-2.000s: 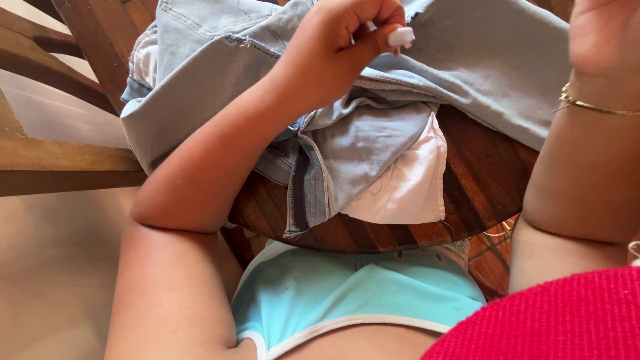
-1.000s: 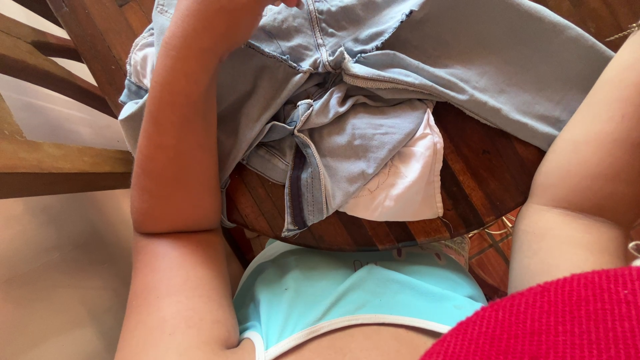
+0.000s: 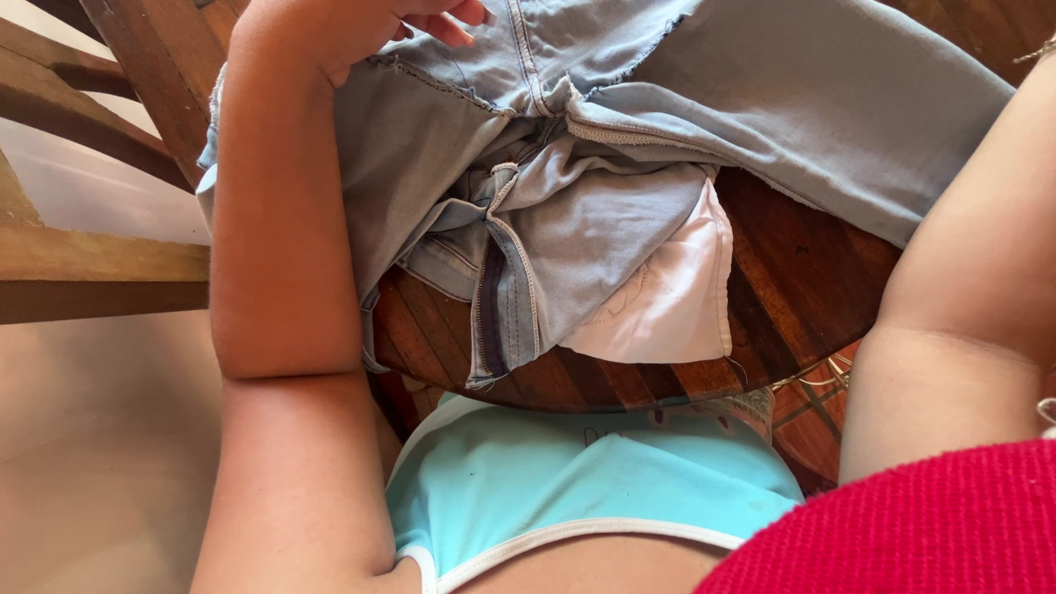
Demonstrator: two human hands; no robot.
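Grey-blue denim jeans (image 3: 610, 198) lie inside out and rumpled on a round wooden table (image 3: 792, 272). Their frayed seams show near the top, and a metal zipper (image 3: 487, 309) hangs at the near edge beside a white pocket lining (image 3: 660, 305). My left hand (image 3: 371, 29) is over the upper left part of the jeans, its fingers bent and partly cut off by the top edge; whether it holds anything is unclear. My right forearm reaches up along the right side, near the trouser leg, with the right hand outside the view.
A wooden chair (image 3: 99, 256) stands at the left, close to the table. Light blue cloth with white trim (image 3: 594, 487) lies over my body below the table edge. Red knitted fabric (image 3: 907, 528) covers the lower right corner. Tiled floor (image 3: 808, 441) shows beyond the table's near edge.
My left hand has moved left and up from over the middle of the jeans, where a small white thing showed at its fingertips. My right hand has left the view.
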